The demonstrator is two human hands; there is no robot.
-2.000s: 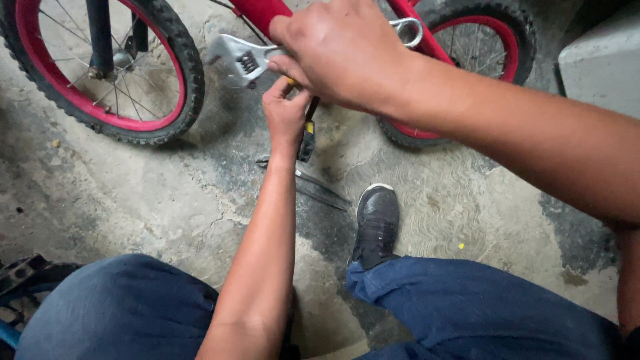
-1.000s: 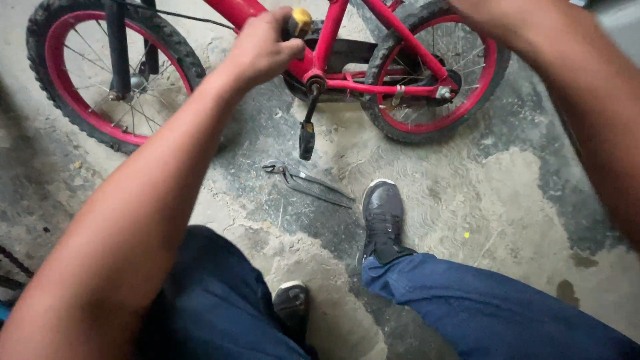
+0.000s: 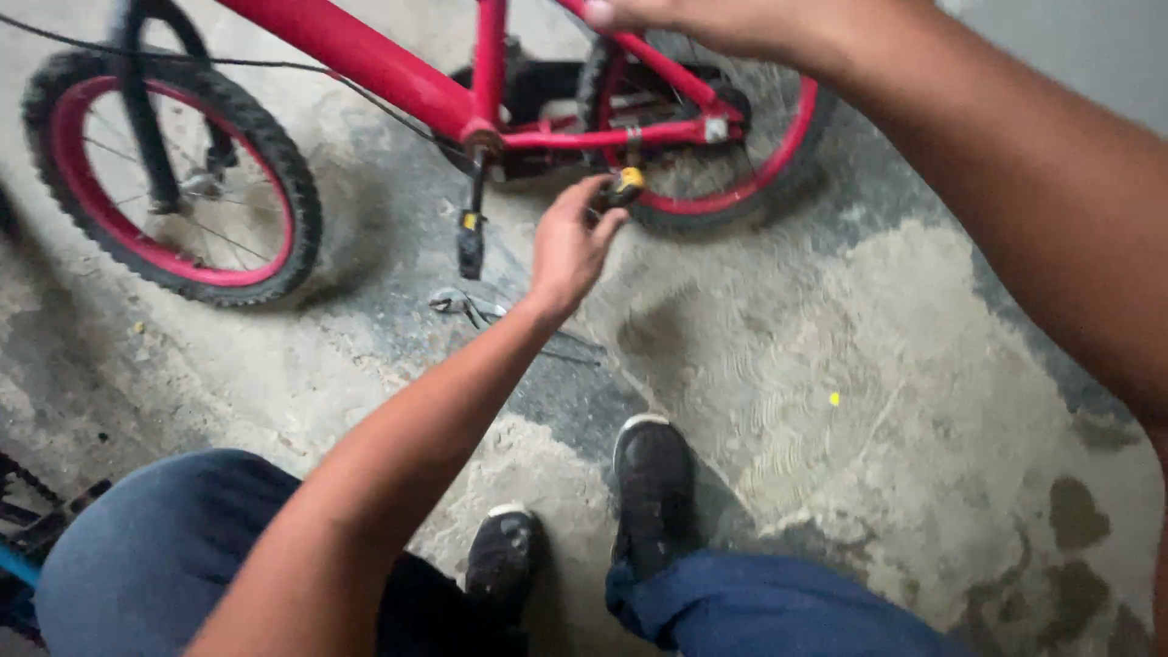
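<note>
My left hand (image 3: 575,242) holds a small black and yellow object (image 3: 628,185) near the rear wheel (image 3: 776,169) of a red child's bicycle. What the object is, I cannot tell. My right hand (image 3: 712,26) is at the top edge, partly cut off, over the upper rear of the frame; whether it grips anything is hidden. Left of my left hand, a black pedal with a yellow reflector (image 3: 470,246) hangs from the crank arm (image 3: 477,182). Below it, grey slip-joint or water-pump pliers (image 3: 474,308) lie on the floor, partly behind my left forearm.
The front wheel (image 3: 287,265) stands at the upper left, and a black cable (image 3: 246,62) runs across the frame tube (image 3: 356,64). Dark shoes (image 3: 652,484) are on the rough concrete floor (image 3: 821,301). Part of a blue and black object (image 3: 18,566) shows at the lower left edge.
My left hand has moved right and down from the frame tube with the yellow object. The adjustable wrench, in my right hand two seconds ago, is out of sight.
</note>
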